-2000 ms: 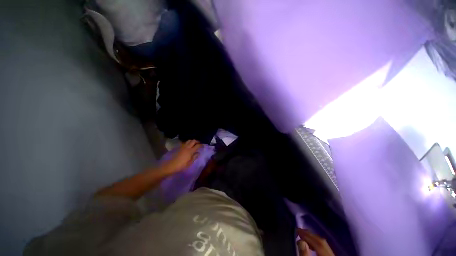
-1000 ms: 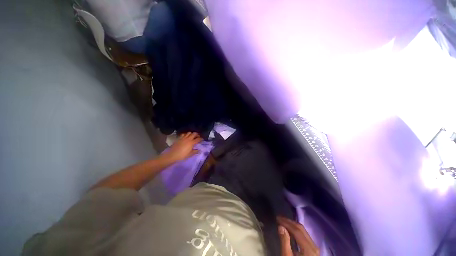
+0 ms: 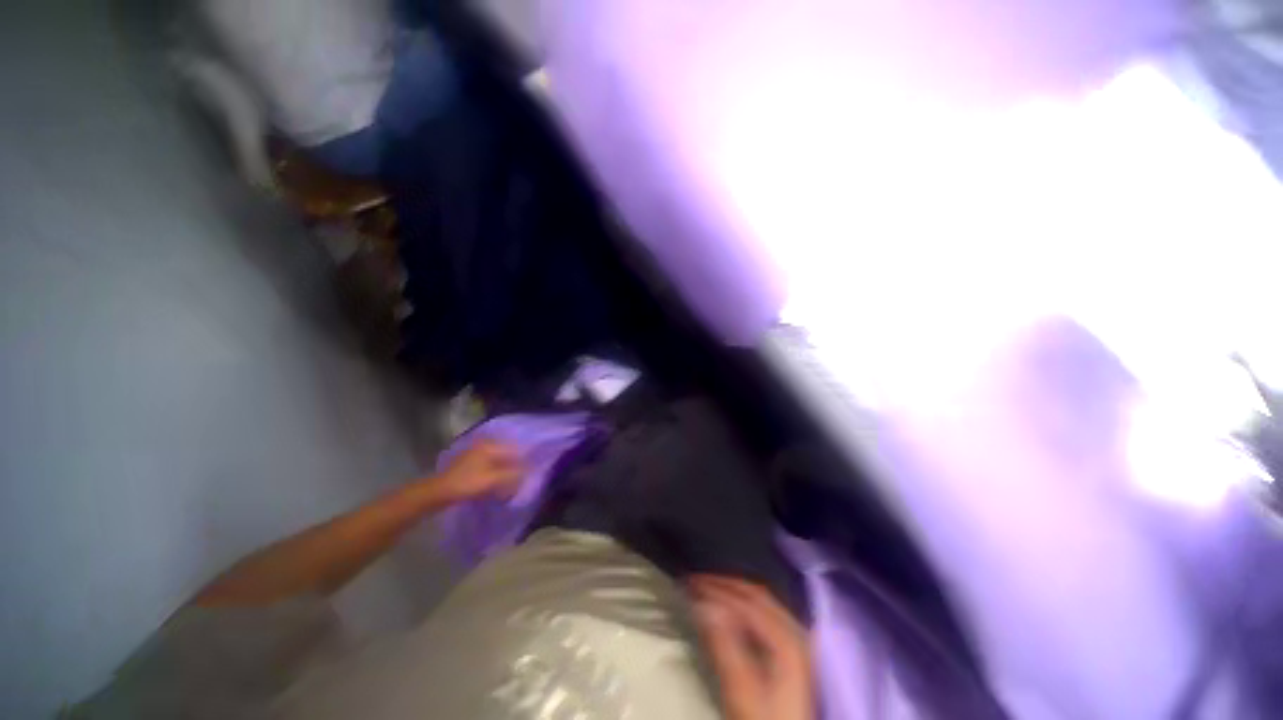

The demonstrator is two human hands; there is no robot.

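My left hand (image 3: pixel 486 471) is at the lap's left side, fingers curled on a bunched purple fabric piece (image 3: pixel 481 530). The hand is blurred and its fingertips are hidden. My right hand (image 3: pixel 757 650) is at the bottom centre, beside my shirt and over the dark lap, with fingers slightly apart and nothing visible in it. A large lilac panel (image 3: pixel 640 183) lies on the table at the top and hangs over the near edge. Another lilac piece (image 3: pixel 1013 535) lies at the right and also hangs down toward the lap.
The white table edge (image 3: pixel 830 380) runs diagonally. Strong glare hides much of the table. Blurred metal parts (image 3: pixel 1245 457) show at the far right. A person in a light top (image 3: pixel 317 63) is at the upper left. A small white and lilac scrap (image 3: pixel 598 380) is beyond my lap.
My left hand has moved down and closed on the purple cloth, which has shifted with it. My right hand has moved left toward my shirt. The view has shifted and the glare has spread.
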